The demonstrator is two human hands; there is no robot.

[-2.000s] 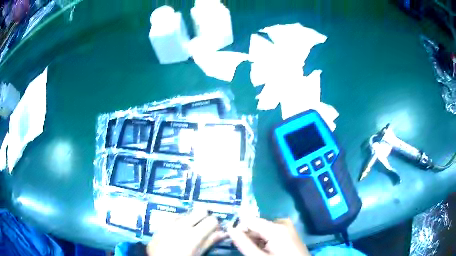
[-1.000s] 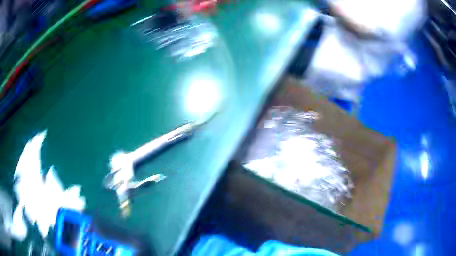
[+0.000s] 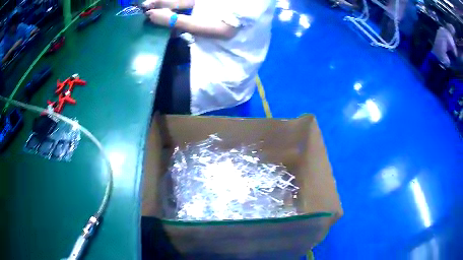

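Neither of my hands shows in the head view. A brown cardboard box stands right of the table, nearest in front of me. Crinkled clear plastic lies inside it and shines brightly. The air blow gun is cut off by the bottom edge, with its pale hose curving up over the green table.
A clear lens tray lies at the left of the table. Red clamps lie behind it. A person in a white top sits at the table beyond the box. Blue floor spreads to the right.
The view has swung right, from the lens trays and tester to the box. My hands, seen working at the tray two seconds ago, are out of the picture.
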